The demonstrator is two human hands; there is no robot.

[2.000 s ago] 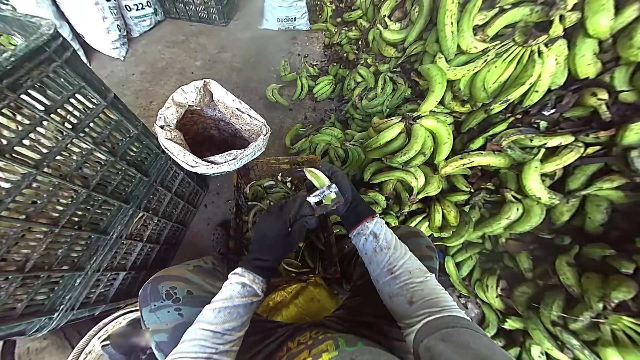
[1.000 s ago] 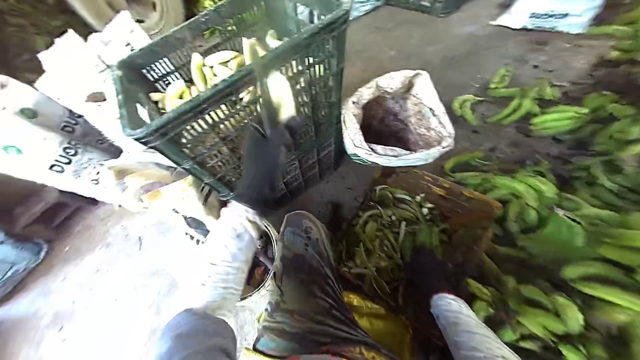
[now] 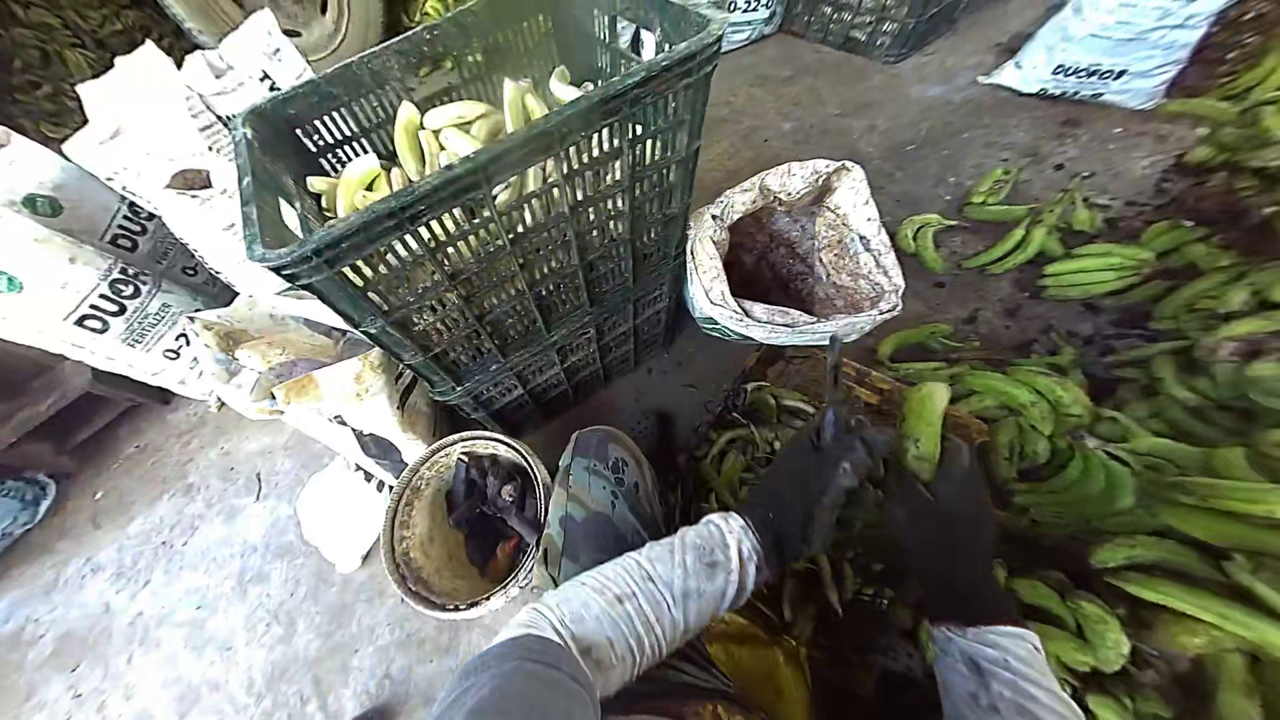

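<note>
My left hand [image 3: 815,490], in a dark glove, is closed around a knife [image 3: 833,375] whose narrow blade points up, over a box of green peels [image 3: 735,450]. Just right of it, my right hand [image 3: 945,530], also gloved, grips a green plantain [image 3: 924,430] standing nearly upright. Peeled plantains [image 3: 455,125] lie inside the stacked green plastic crates [image 3: 520,250] at the upper left. Green unpeeled plantains [image 3: 1090,480] are heaped along the right side.
An open woven sack [image 3: 800,250] stands beyond the peel box. Left of my knee is a round bucket [image 3: 465,525] with dark items in it. Fertilizer sacks [image 3: 130,270] stand at the left, and another sack [image 3: 1110,50] lies at the top right.
My left hand, over the crate with a peeled plantain one second ago, is back beside my right hand, without that plantain. My right hand now holds an unpeeled one.
</note>
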